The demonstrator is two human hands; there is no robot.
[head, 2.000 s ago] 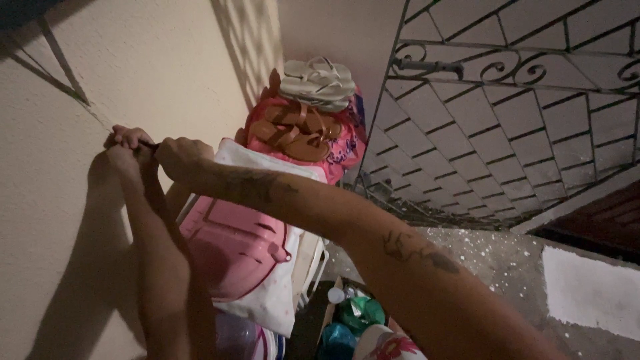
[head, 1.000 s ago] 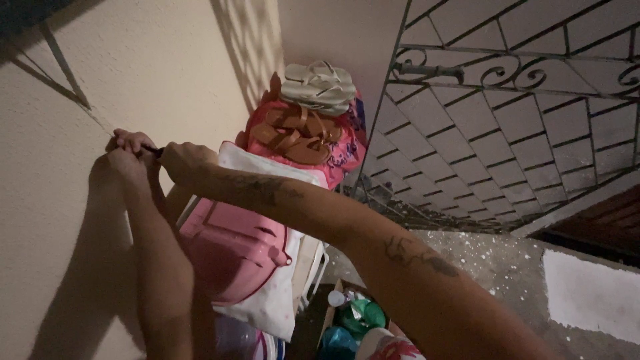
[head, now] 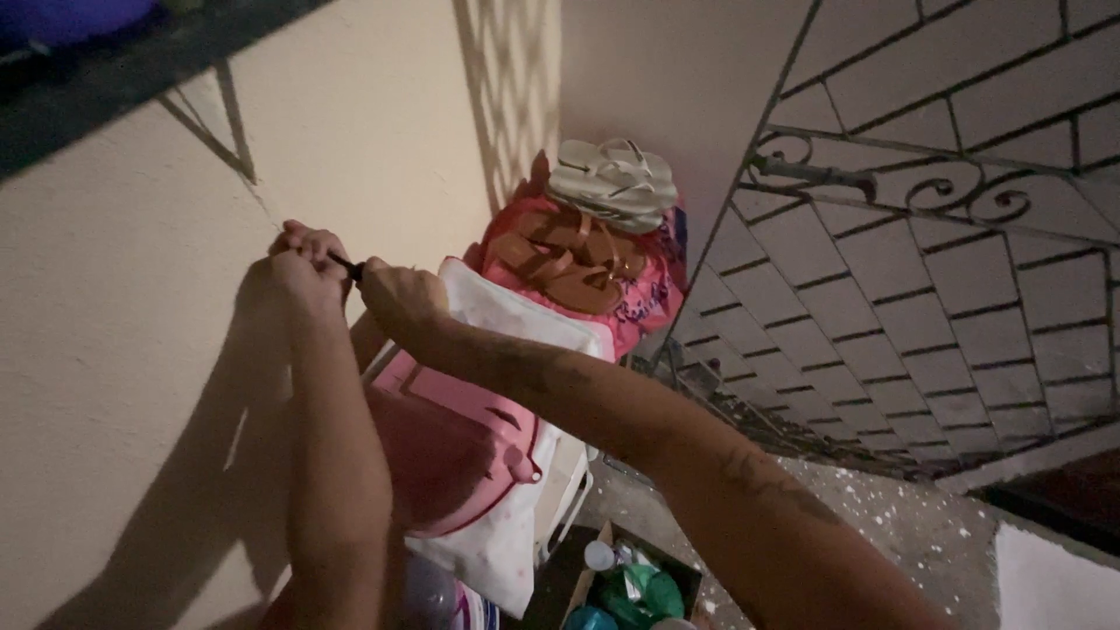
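Observation:
Up against the cream wall [head: 367, 114], my left hand [head: 308, 254] has its fingers closed around something small that they hide. My right hand [head: 404, 296] grips a dark-handled tool [head: 346, 264], likely a screwdriver, whose shaft runs into the fingers of my left hand. A thin line on the wall leads down to my left hand from a metal shelf bracket [head: 236, 131]. Under my forearms lies a white cloth with a pink printed figure [head: 464, 437]. Just beyond it, brown sandals [head: 569, 262] and pale flip-flops [head: 617, 184] rest on a pink bag [head: 652, 306].
A dark shelf [head: 131, 96] juts out at the upper left. On the right stands a metal gate with scrollwork [head: 875, 188]. Below, a box holds green plastic bottles [head: 643, 595] on the speckled floor [head: 857, 499], beside a white folding frame [head: 573, 507].

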